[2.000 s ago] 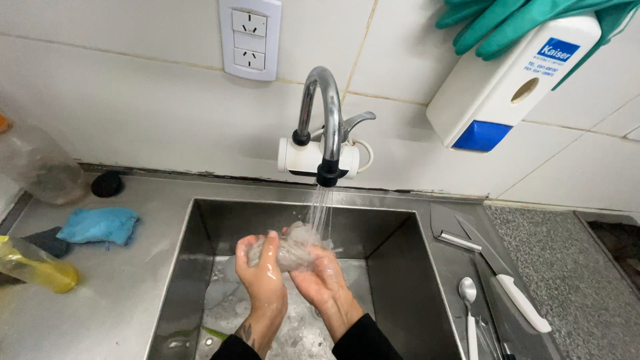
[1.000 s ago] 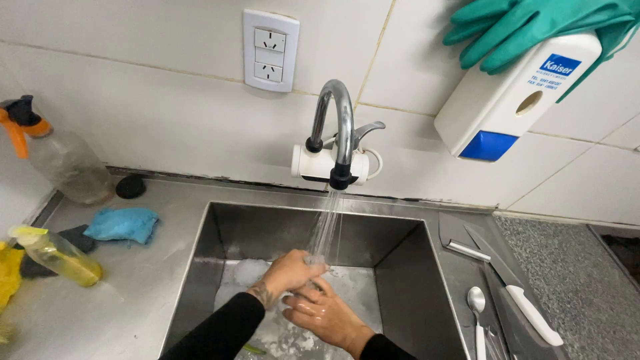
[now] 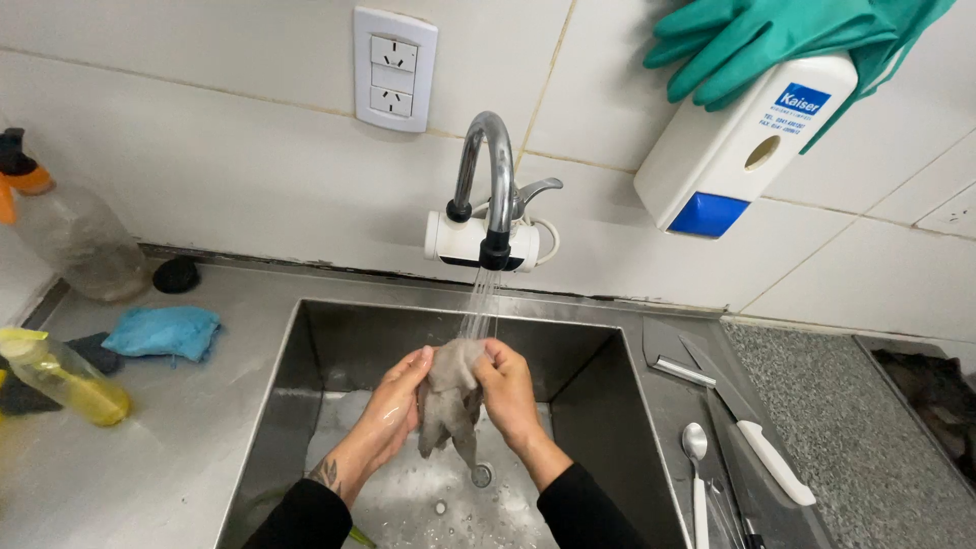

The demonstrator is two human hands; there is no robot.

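Observation:
A wet grey-beige cloth (image 3: 450,396) hangs in folds between my two hands, over the steel sink (image 3: 610,427) and under the tap. My left hand (image 3: 393,404) pinches its left edge, thumb on top. My right hand (image 3: 507,385) grips its upper right edge with bent fingers. Water (image 3: 480,301) runs from the curved chrome faucet (image 3: 499,168) onto the top of the cloth. The drain (image 3: 481,475) shows below it, and a green item (image 3: 361,537) lies partly hidden by my left sleeve.
Left of the sink are a blue sponge (image 3: 164,332), a yellow spray bottle (image 3: 72,377), a larger spray bottle (image 3: 84,244) and a black cap (image 3: 176,274). On the right lie a white-handled knife (image 3: 774,461) and a spoon (image 3: 695,442). Green gloves (image 3: 770,38) drape over a white wall dispenser (image 3: 732,152).
My hands have moved apart from where they were together a second ago, and the cloth now hangs open between them. Two seconds ago it was bunched in both hands.

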